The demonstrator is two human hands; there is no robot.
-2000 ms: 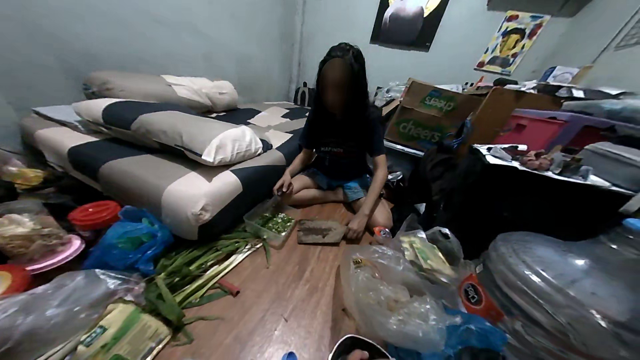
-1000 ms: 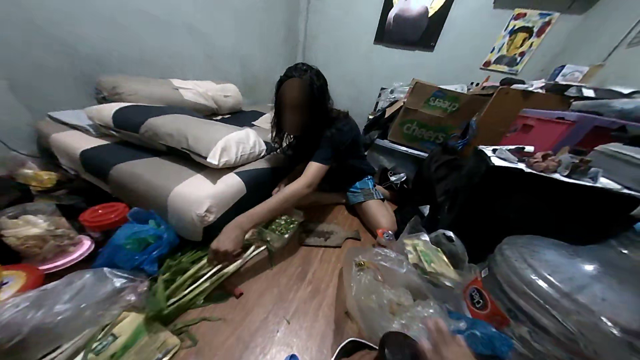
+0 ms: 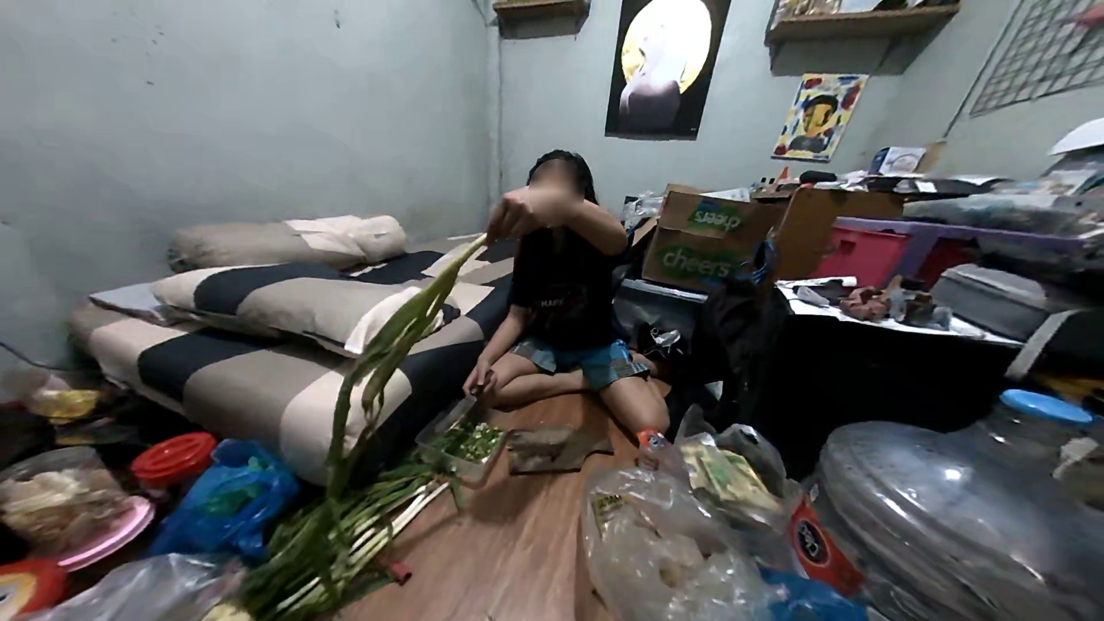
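Note:
Neither of my own hands shows at this moment. Across the floor sits a person (image 3: 565, 293) in a dark shirt, one raised hand holding long green onions (image 3: 405, 319) by their white ends, the leaves hanging down. That person's other hand is low by a clear plastic container (image 3: 470, 470) of chopped green onion (image 3: 474, 441), around what may be a knife handle. A wooden chopping board (image 3: 552, 449) lies flat beside the container. More green onions (image 3: 362, 539) are heaped on the wood-look floor.
On the left are a mattress (image 3: 224, 379) with pillows, a blue plastic bag (image 3: 228, 496) and a red lid (image 3: 174, 457). Clear plastic bags (image 3: 673, 552) and a large clear water container (image 3: 940, 509) stand at the right. Behind them is a cardboard box (image 3: 711, 246).
The other person has gone from reaching down to the heap to sitting upright, green onions lifted. A blurred hand at the bottom right a second ago has left view. The view has tilted up.

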